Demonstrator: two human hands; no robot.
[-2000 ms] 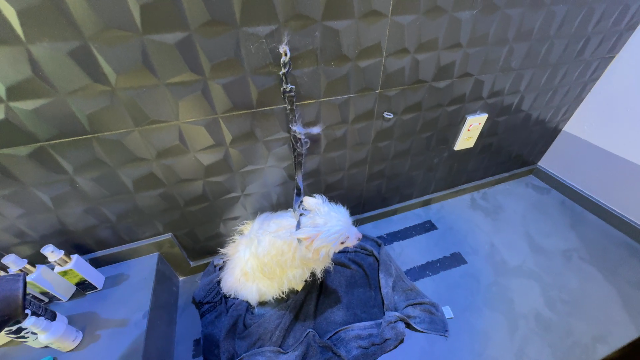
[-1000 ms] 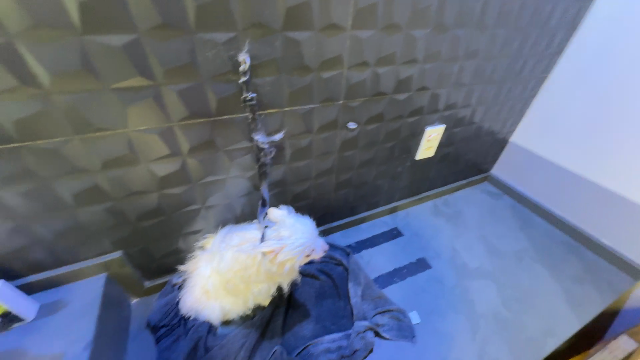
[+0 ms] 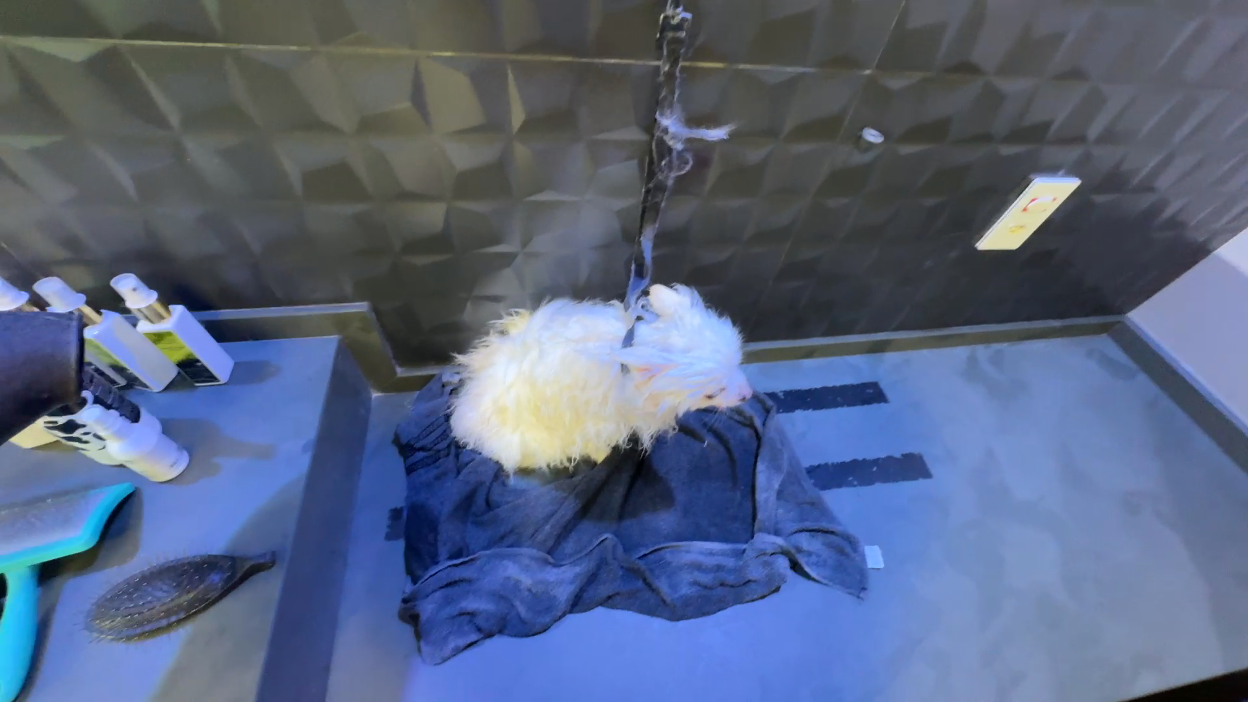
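Neither my left hand nor my right hand shows in the view. A small white dog [image 3: 575, 380] with damp, ruffled fur sits on a crumpled dark blue towel [image 3: 673, 487], its head toward the right. From the wall above, a dark strap [image 3: 658, 185] with tufts of fur on it runs down to the dog's neck. A dark nozzle-like object [image 3: 39, 366], perhaps a dryer's end, juts in at the left edge; what holds it is hidden.
On the raised ledge at left are white pump bottles [image 3: 190, 343], a white bottle lying tilted [image 3: 146, 448], a teal slicker brush [image 3: 68, 522] and a dark oval pin brush [image 3: 171, 593]. Black strips [image 3: 868, 471] mark the counter. A switch plate [image 3: 1029, 213] is on the textured wall.
The view has shifted and now takes in the brushes on the ledge at left. The dog remains on the towel, with its head still toward the right.
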